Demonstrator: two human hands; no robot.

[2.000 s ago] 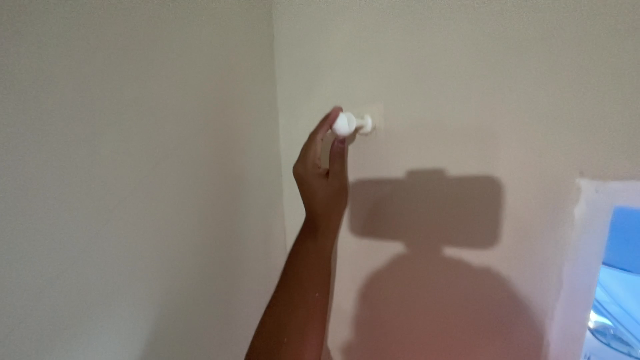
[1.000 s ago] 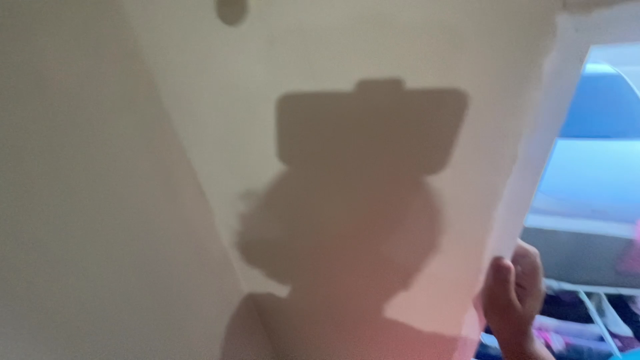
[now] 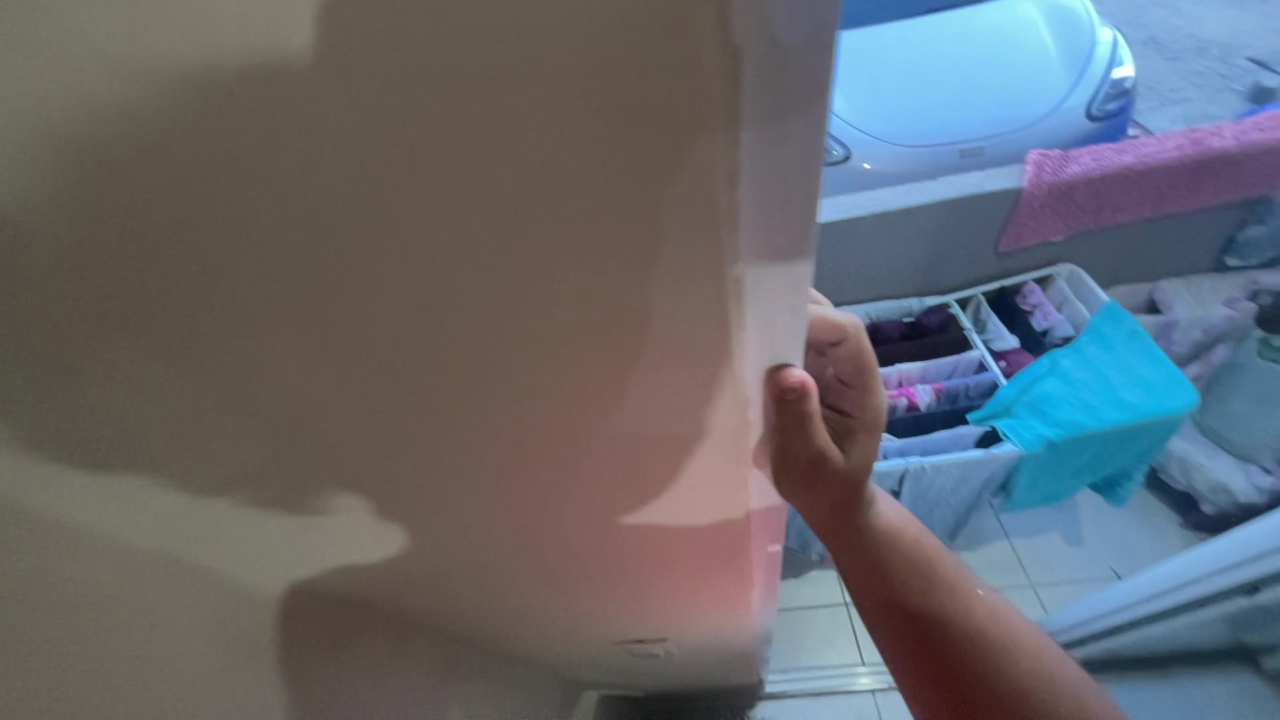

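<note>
My right hand (image 3: 828, 420) grips the white-painted edge of the wall (image 3: 775, 330) beside an opening. Its thumb lies on the near side of the edge, while the fingers are curled on the opening side, their tips partly hidden. The forearm comes in from the lower right. The beige wall (image 3: 450, 300) fills the left and middle, with a large shadow across it. My left hand is out of view.
Beyond the opening stand a white drying rack (image 3: 950, 460) hung with clothes, a turquoise cloth (image 3: 1090, 400) over its side, and a low wall (image 3: 920, 240) bearing a pink towel (image 3: 1150, 180). Behind is a light-coloured car (image 3: 970, 80). A pale frame rail (image 3: 1170, 580) crosses the lower right.
Two seconds ago my left hand held a white knob-like fitting on the wall; both are now out of view. My right hand came into view at the wall's edge. The view has swung right and down.
</note>
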